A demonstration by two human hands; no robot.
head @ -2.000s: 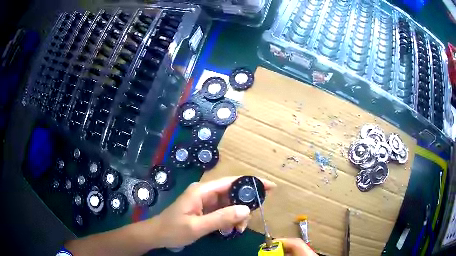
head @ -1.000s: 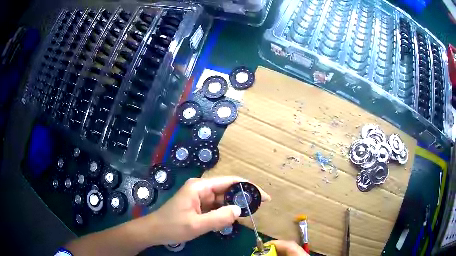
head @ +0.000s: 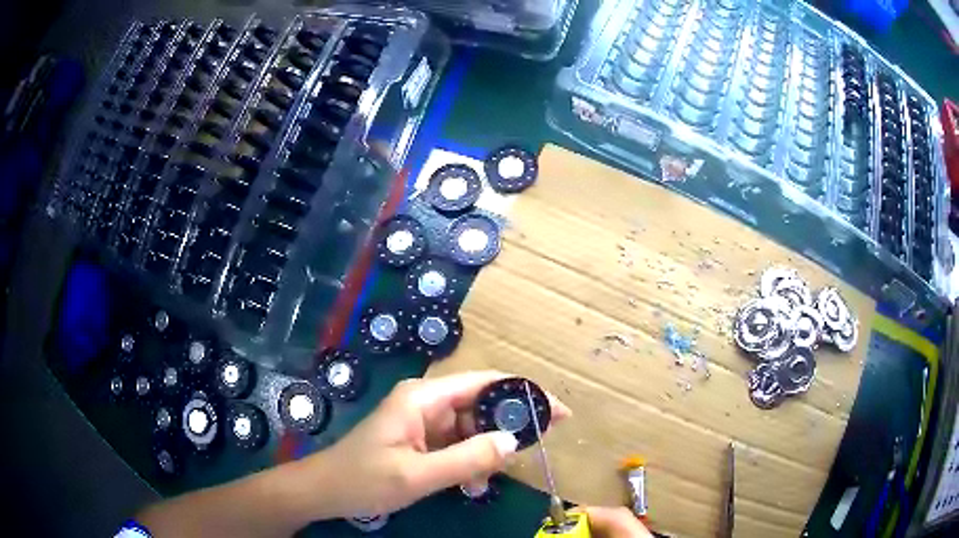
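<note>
My left hand [head: 421, 447] holds a black disc part [head: 512, 412] between thumb and fingers, its pale centre facing up, above the lower left edge of the cardboard. My right hand [head: 618, 521], mostly cut off by the bottom edge, grips a yellow-handled pick [head: 565, 523]. The pick's thin metal shaft lies across the right side of the disc, its tip near the upper rim. Several loose black discs [head: 471, 240] lie on the mat left of the cardboard.
Cardboard sheet [head: 568, 252] with crumbs, a heap of silvery rings [head: 779, 315], a brush [head: 637, 489] and tweezers [head: 730, 489]. A full blister tray [head: 394, 116] stands left, a part-filled blister tray [head: 673, 147] upper right. Blue-handled pliers [head: 894, 494] lie far right.
The disc and left hand have shifted slightly, ending a little right of where they were a second ago. The pick has moved slightly right with the right hand and still crosses the disc.
</note>
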